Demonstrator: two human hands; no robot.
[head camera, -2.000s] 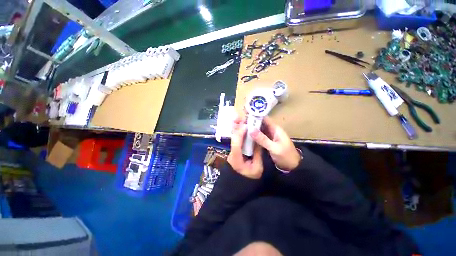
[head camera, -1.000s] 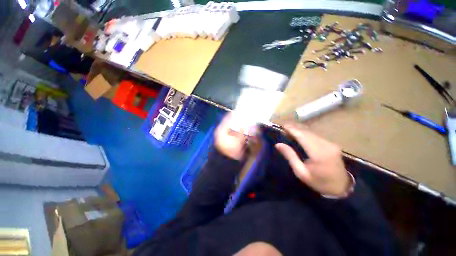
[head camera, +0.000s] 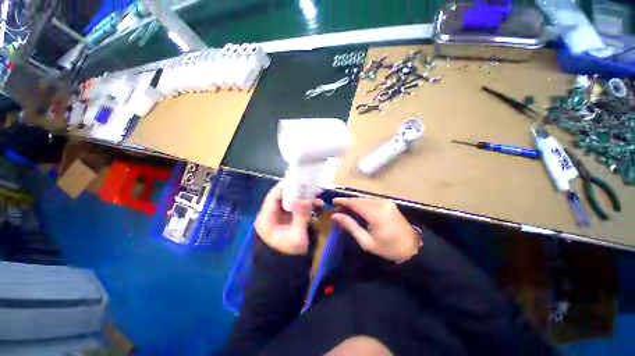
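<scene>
My left hand (head camera: 284, 224) grips a white plastic device (head camera: 313, 142) by its lower part, upright over the bench edge. Its broad head is up; its face detail is blurred. My right hand (head camera: 379, 228) is just right of it, thumb and fingers apart, fingertips near a small dark spot beside the device's lower end; contact cannot be told. A white flat fixture (head camera: 328, 171) is partly hidden behind the device. A handle housing shell with an empty ring head (head camera: 383, 154) lies on the brown board.
Small motors with leads (head camera: 400, 80) lie on the brown board (head camera: 445, 177). Tweezers (head camera: 507, 101), a blue screwdriver (head camera: 508, 149), a white bottle (head camera: 557, 163) and green pliers (head camera: 597, 191) lie right. Circuit boards (head camera: 599, 125) are heaped far right. White units (head camera: 209, 69) stand left.
The device has turned in my left hand, its round blue-and-white face no longer showing, and has moved left. My right hand has let go of it. The view swung left and partly back.
</scene>
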